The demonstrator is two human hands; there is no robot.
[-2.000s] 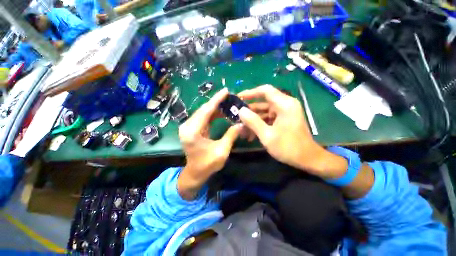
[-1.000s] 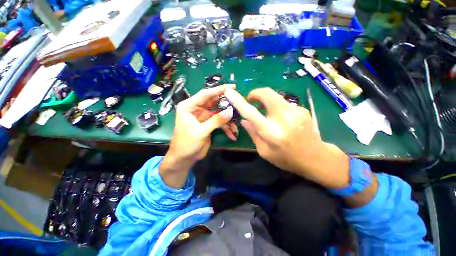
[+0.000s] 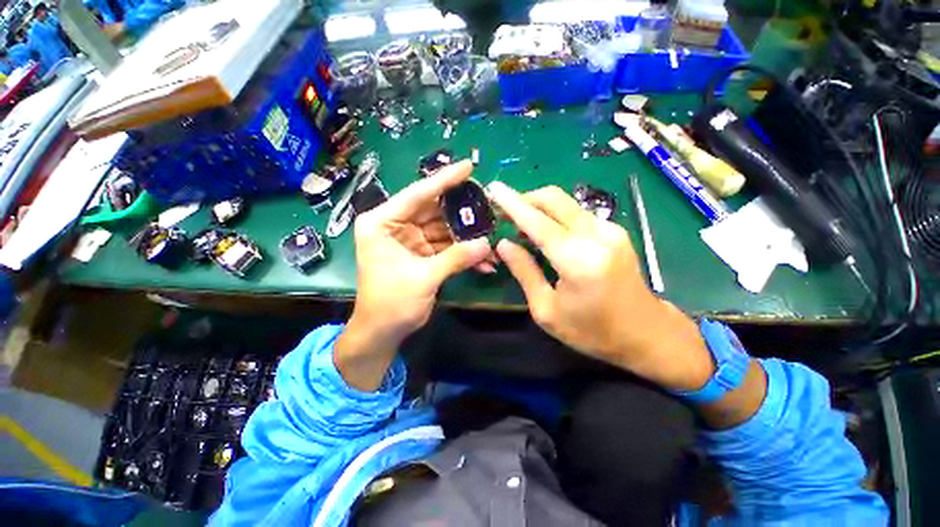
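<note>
A black, squarish watch module (image 3: pixel 468 212) with a small pale and reddish mark on its face is held up at the centre, above the bench's front part. My left hand (image 3: pixel 407 252) holds it by its edges between thumb and fingers. My right hand (image 3: pixel 577 252) is just right of the module, thumb and index finger apart; fingertips are near its right edge, and I cannot tell if they touch it. The right hand's curled fingers are partly hidden.
Green bench mat (image 3: pixel 536 154). Open watch units (image 3: pixel 302 248) and a looped white cable (image 3: pixel 354 196) lie left. Tweezers (image 3: pixel 646 233), a blue-white marker (image 3: pixel 675 170), white tissue (image 3: pixel 756 245) and a black screwdriver (image 3: pixel 778 185) lie right. A blue box (image 3: pixel 222 149) stands back left; a black tray (image 3: pixel 186 422) is below.
The module has turned so its marked black face shows; a second ago fingers covered most of it. My right thumb and index finger have spread and moved slightly off it.
</note>
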